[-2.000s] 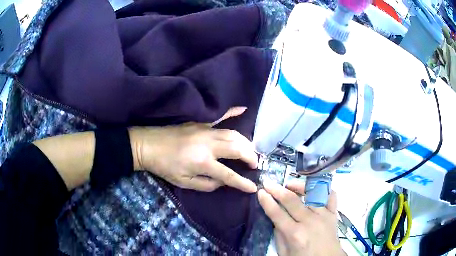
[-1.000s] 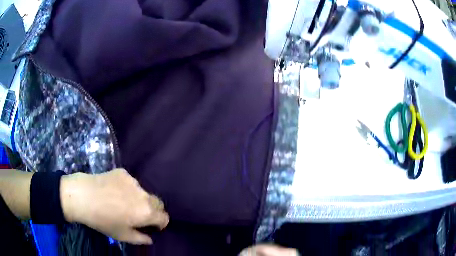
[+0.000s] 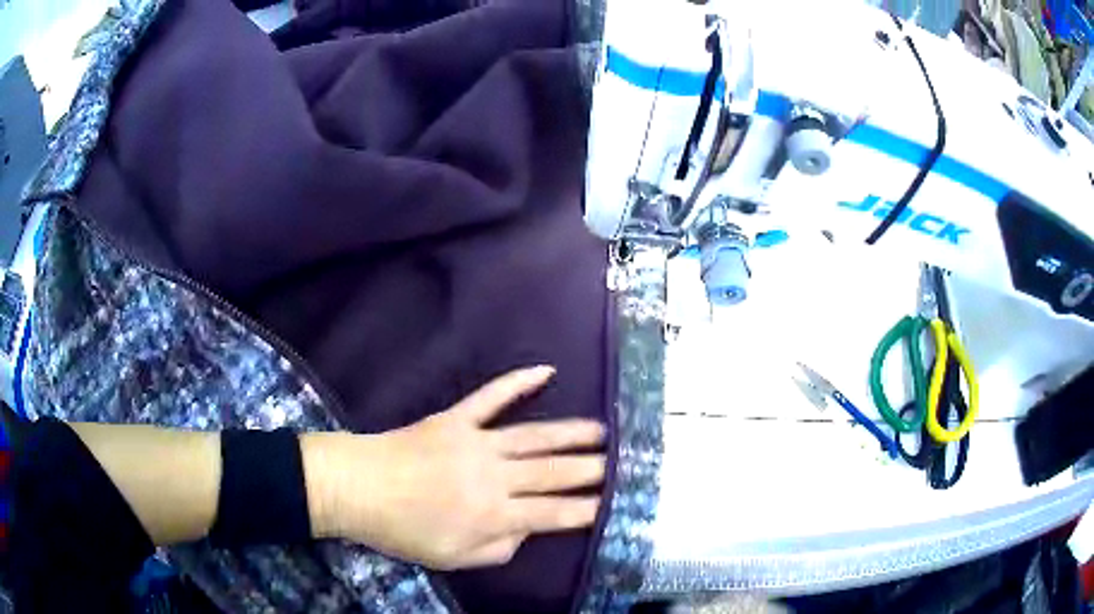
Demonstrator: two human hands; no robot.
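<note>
The plum lining (image 3: 408,276) of the jacket lies face up. Its plaid hem band (image 3: 633,456) runs from the bottom edge up to the presser foot (image 3: 626,250) of the white sewing machine (image 3: 792,144). My left hand (image 3: 462,480) lies flat on the lining, fingers spread, fingertips at the hem's inner edge. It holds nothing. My right hand is not clearly seen; only a blurred pale patch shows at the bottom edge, right of the hem. The dark front zipper (image 3: 258,324) runs along the plaid shell (image 3: 144,348) at the left.
On the white table right of the hem lie blue thread snips (image 3: 849,410) and scissors with green and yellow handles (image 3: 924,381). A ruler tape (image 3: 828,573) follows the table's front edge. A black object (image 3: 1053,420) stands at the right.
My left hand has moved right and up from the jacket's lower left and opened flat beside the hem. The thin cord loop seen on the lining no longer shows. The view has shifted.
</note>
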